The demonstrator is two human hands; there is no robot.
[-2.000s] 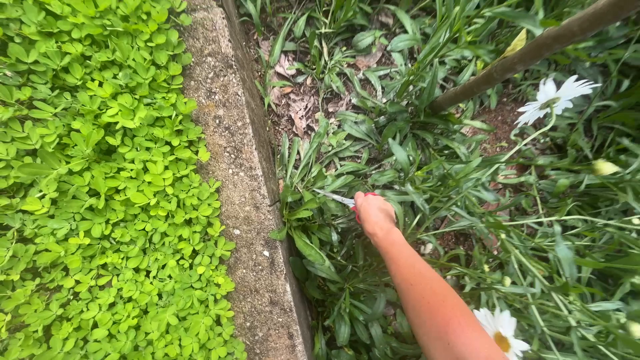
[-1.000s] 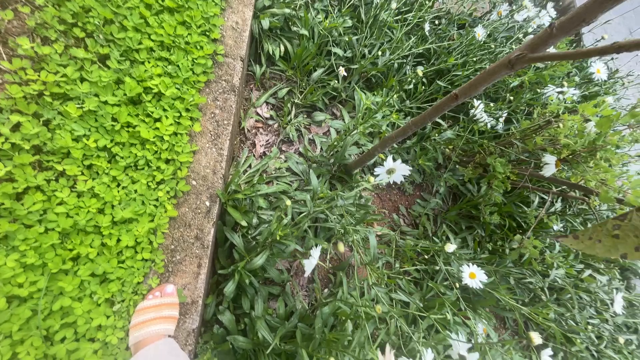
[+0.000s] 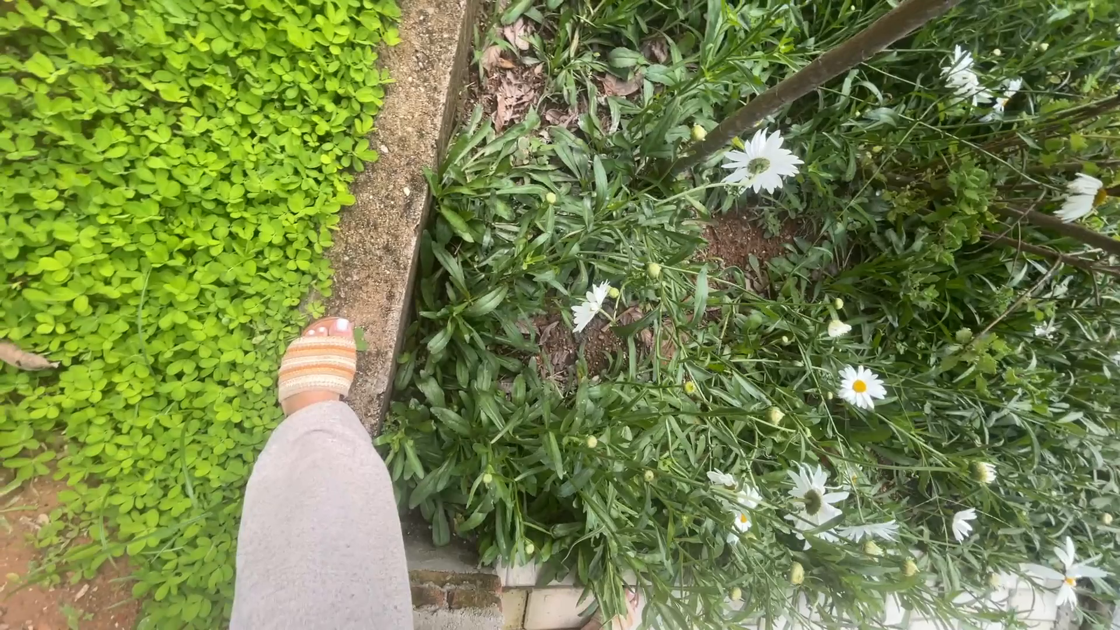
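Neither of my hands shows in the head view now, and the red-handled tool from the earlier frame is out of sight too. My foot in a striped woven sandal [image 3: 318, 363] rests at the edge of the concrete curb [image 3: 385, 201], below a light grey trouser leg [image 3: 324, 525]. To the right of the curb grow dense daisy plants with long green leaves [image 3: 490, 411]. Several white daisies stand among them, one with a yellow centre [image 3: 861, 387] and another near the thin trunk [image 3: 761, 164].
Bright green ground cover [image 3: 175, 192] fills the left side. A slanting thin tree trunk [image 3: 814, 74] rises at the upper right. Dry leaves [image 3: 512, 92] lie near the curb at the top. Brickwork [image 3: 455, 595] edges the bottom, partly behind foliage.
My hand with the red-handled tool, over the leaves beside the curb two seconds ago, has left the view. The view has shifted; my sandalled foot and trouser leg now show.
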